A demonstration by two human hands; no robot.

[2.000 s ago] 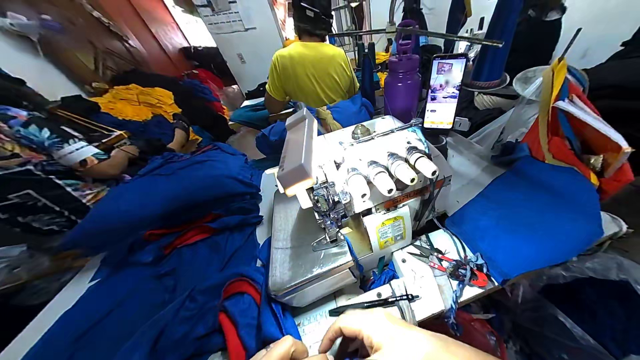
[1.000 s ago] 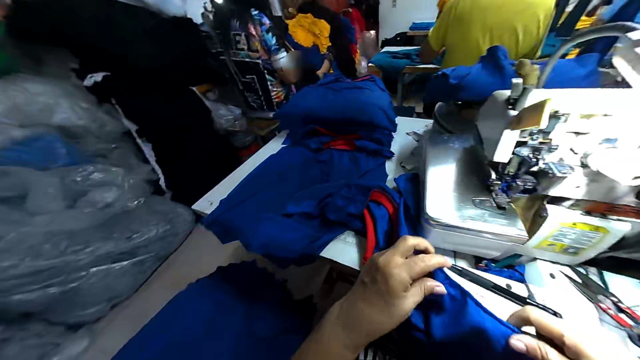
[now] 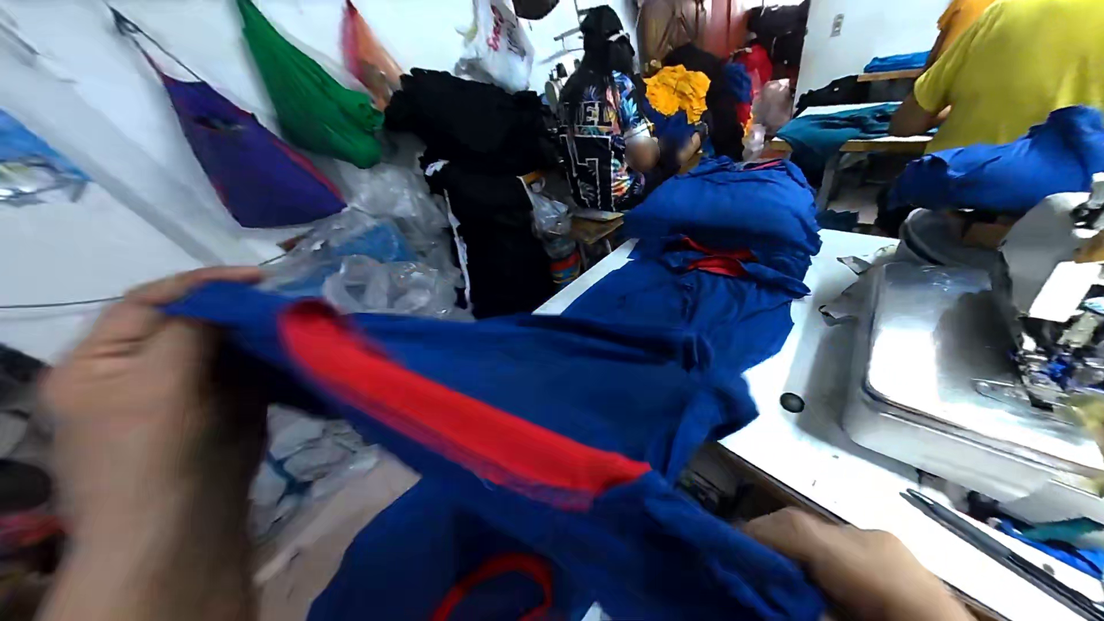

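A blue fabric garment piece (image 3: 535, 371) with a red band (image 3: 448, 414) is stretched between my two hands in front of the table. My left hand (image 3: 164, 388), blurred, grips its upper left end. At the lower right, my right hand (image 3: 849, 552) is closed on the other end, its fingertips partly hidden by the cloth. Below hangs more blue cloth with a curved red strip (image 3: 509, 573). Behind, a pile of blue garments (image 3: 724, 207) with red trim lies on the white sewing table (image 3: 828, 466). An overlock sewing machine (image 3: 940, 345) stands on the right.
Black tweezers (image 3: 1000, 543) lie by the machine, near a small dark disc (image 3: 792, 402). Plastic bags (image 3: 388, 259) and black cloth (image 3: 492, 181) are heaped at the left. One person in patterned clothing (image 3: 604, 138) and another in a yellow shirt (image 3: 1018, 78) sit beyond.
The red-banded blue piece, on the table edge a second ago, is now raised and spread between both hands. My left hand has moved up and left. The view has swung left.
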